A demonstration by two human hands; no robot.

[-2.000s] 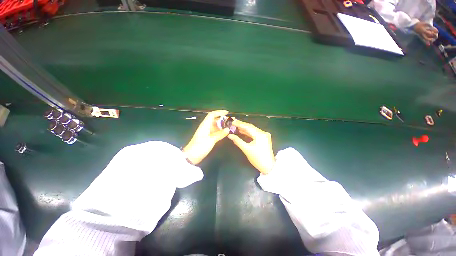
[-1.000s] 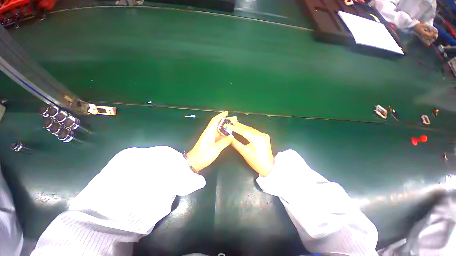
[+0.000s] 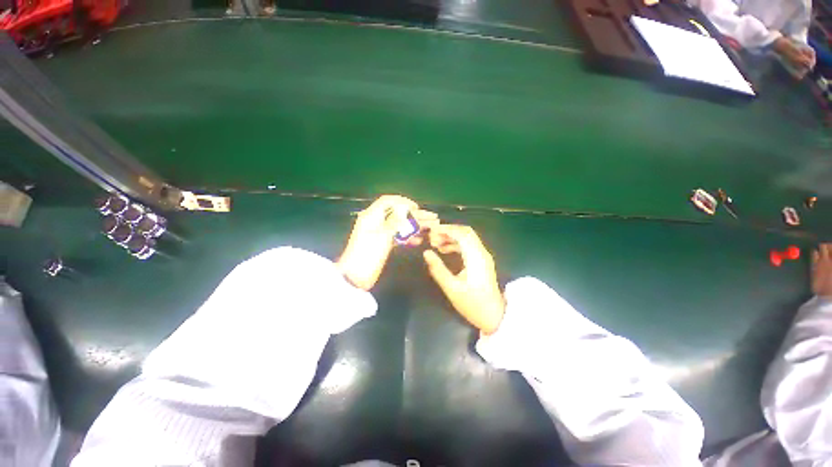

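My left hand (image 3: 372, 239) holds a small case (image 3: 407, 228) in its fingertips above the green mat. The case shows a pale face with a dark purplish edge. My right hand (image 3: 470, 278) is just right of it, with thumb and forefinger apart; its fingertips are close to the case. Whether they touch it or hold a tiny piece, I cannot tell. Several round metal rings (image 3: 132, 223) stand in a cluster at the left, with one ring (image 3: 54, 267) apart from them.
A metal post (image 3: 100, 160) rises at left, with a flat pale piece (image 3: 206, 202) at its foot. At right lie a squarish frame (image 3: 703, 201), a smaller one (image 3: 791, 216) and a red plug (image 3: 785, 255). A neighbour's hand (image 3: 823, 268) is at the right edge. A dark tray (image 3: 620, 53) is far right.
My right fingers have opened and drawn slightly away from the case, which now shows its pale face. A neighbour's hand and sleeve have come in at the right edge. The view has shifted slightly.
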